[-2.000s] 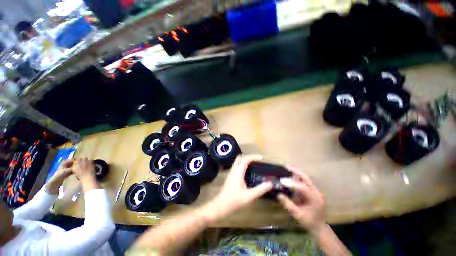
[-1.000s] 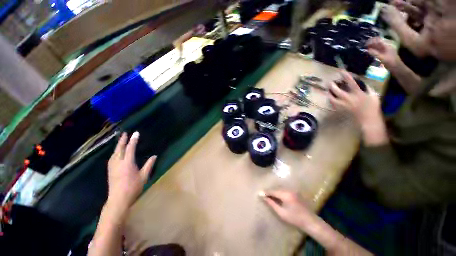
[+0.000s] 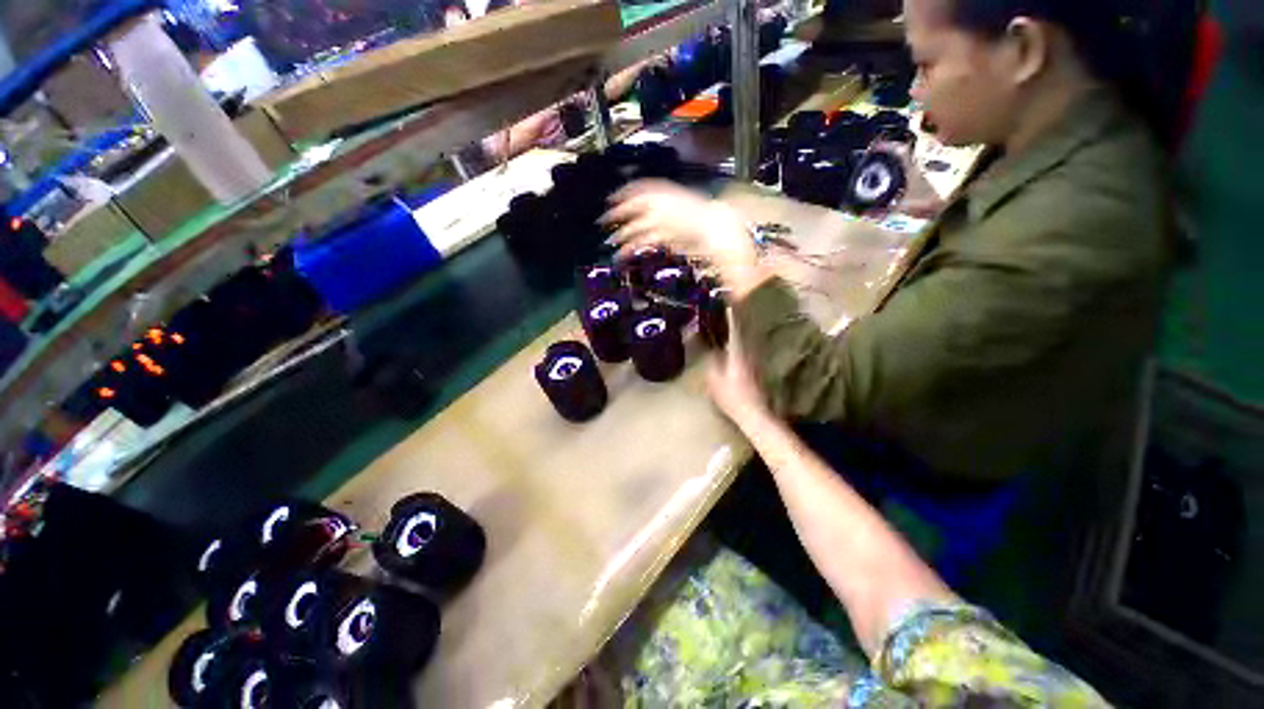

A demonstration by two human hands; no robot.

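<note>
My right hand (image 3: 735, 377) reaches forward over the bench, beside a black housing (image 3: 713, 316) at the right side of the far cluster. The fingers are partly hidden, so I cannot tell whether they grip it. My left hand is not in view. The far cluster of upright black housings (image 3: 654, 344) shows white-silver rings on top. One housing (image 3: 573, 381) stands slightly apart, nearer me. A near cluster of housings (image 3: 363, 626) stands at lower left, with red and green wires at one. Another housing (image 3: 430, 540) stands at its right edge.
A person in an olive shirt (image 3: 984, 305) sits at right, one hand (image 3: 679, 222) stretched over the far cluster, close to my right hand. The dark conveyor (image 3: 458, 326) runs along the bench's (image 3: 541, 485) far side, with black parts and a blue sheet (image 3: 363, 258) beyond.
My right hand has moved forward to the far cluster. My left hand has left the view. A housing now stands apart beside that cluster. The olive-shirted person's arm has reached across. The view has shifted.
</note>
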